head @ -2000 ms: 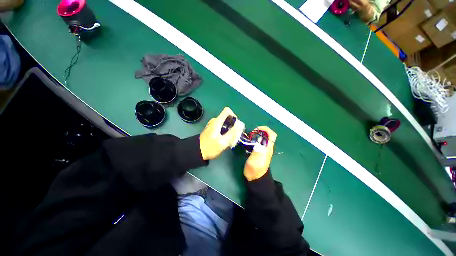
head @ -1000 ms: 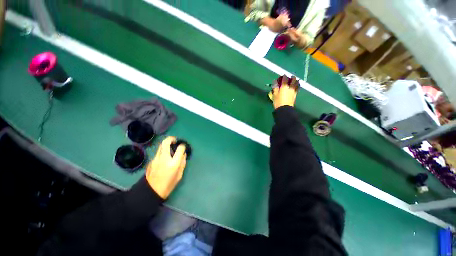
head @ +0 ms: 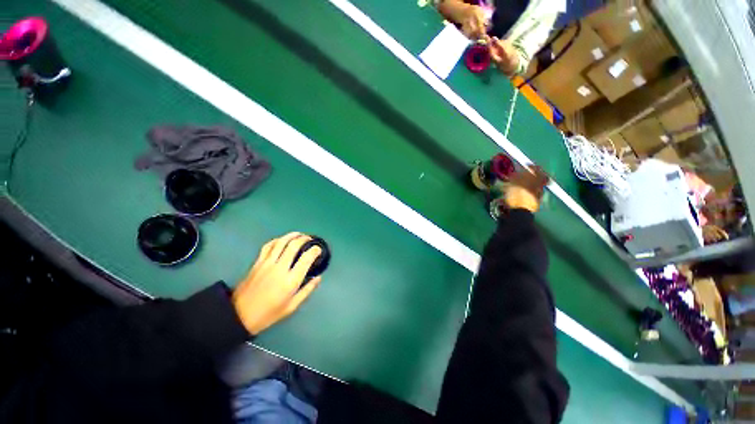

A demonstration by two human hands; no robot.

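My left hand [head: 275, 286] holds a black housing [head: 313, 258], fingers over its rim, on the green bench. Two more black housings stand to its left, one [head: 193, 191] by the grey cloth [head: 207, 155], one [head: 168, 238] nearer the edge. My right hand [head: 527, 189] is stretched out over the green conveyor. Beside its fingers lies an inner assembly with a magenta flare [head: 502, 166]. The pale ring of a second assembly [head: 497, 208] shows at the hand's lower left; the rest is hidden, and the grip on it cannot be made out.
A housed unit with magenta mouth [head: 25, 41] stands at far left, its wire trailing. White rails [head: 331, 166] border the conveyor. A dark unit [head: 650, 323] lies further right. Opposite, a person's hands [head: 480, 29] hold a magenta part. Cartons, white wire and a grey-white machine [head: 658, 207] are beyond.
Both hands worked together on a wired unit; then they parted, left to the housing, right across to the conveyor. The right hand has since moved right, and an assembly now lies beside it.
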